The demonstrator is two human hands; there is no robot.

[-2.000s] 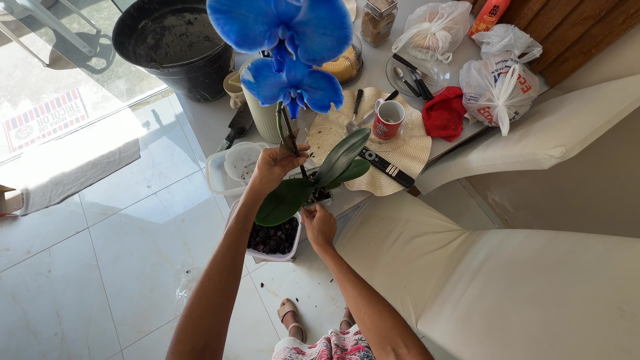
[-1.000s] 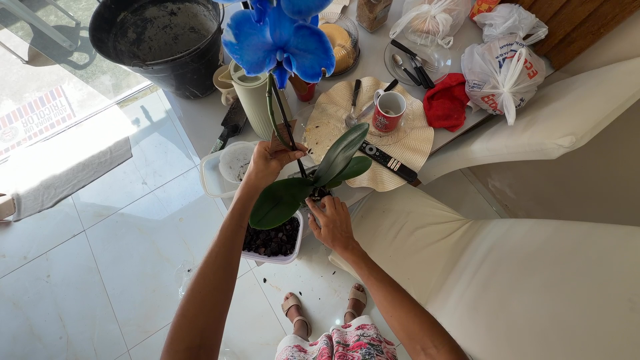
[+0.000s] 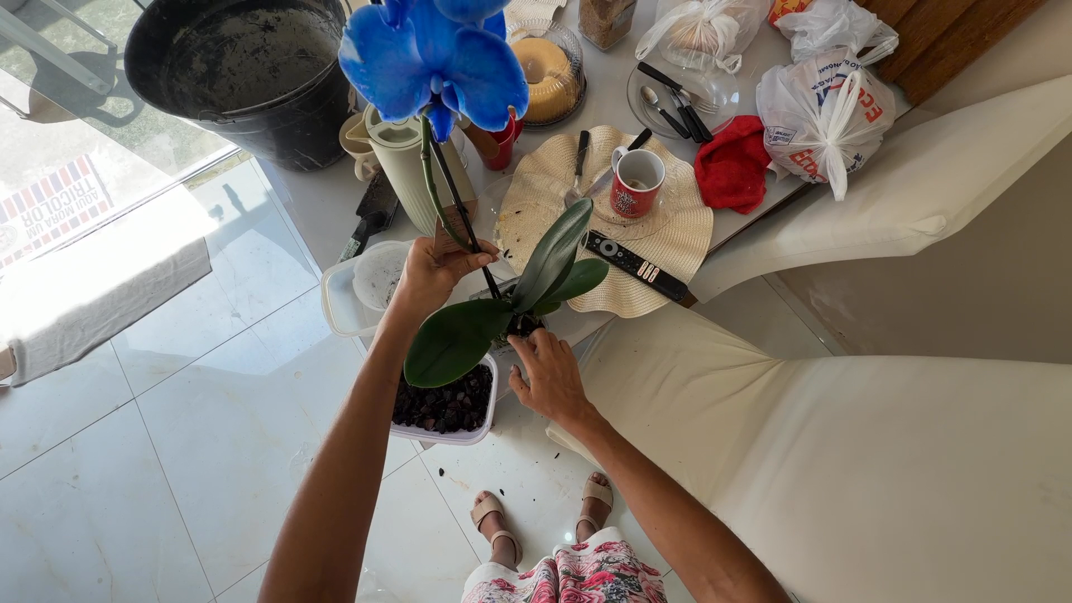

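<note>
A blue orchid (image 3: pixel 435 63) stands at the upper middle, its stem tied along a dark stake (image 3: pixel 459 188), with broad green leaves (image 3: pixel 461 339) at the base. My left hand (image 3: pixel 435 272) pinches the stake and stem a little above the leaves; a small brown tag hangs beside the fingers. My right hand (image 3: pixel 544 368) is at the plant's base, its fingertips touching the dark potting medium (image 3: pixel 523 325) below the leaves. The pot around that medium is mostly hidden. Directly below the leaves is a white plastic tub (image 3: pixel 481 431) of dark bark chips (image 3: pixel 444 402).
The table holds a thermal jug (image 3: pixel 410 172), a black bucket (image 3: pixel 243 75), a hand trowel (image 3: pixel 368 213), a woven placemat (image 3: pixel 536 180) with a red mug (image 3: pixel 636 188), a remote control (image 3: pixel 636 266), a red cloth (image 3: pixel 733 163) and tied plastic bags (image 3: pixel 825 117). A covered chair (image 3: pixel 804 435) stands at right.
My right hand has shifted from beneath the plant's base to its near right side, fingers now on the medium. My left hand keeps its hold on the stem and stake.
</note>
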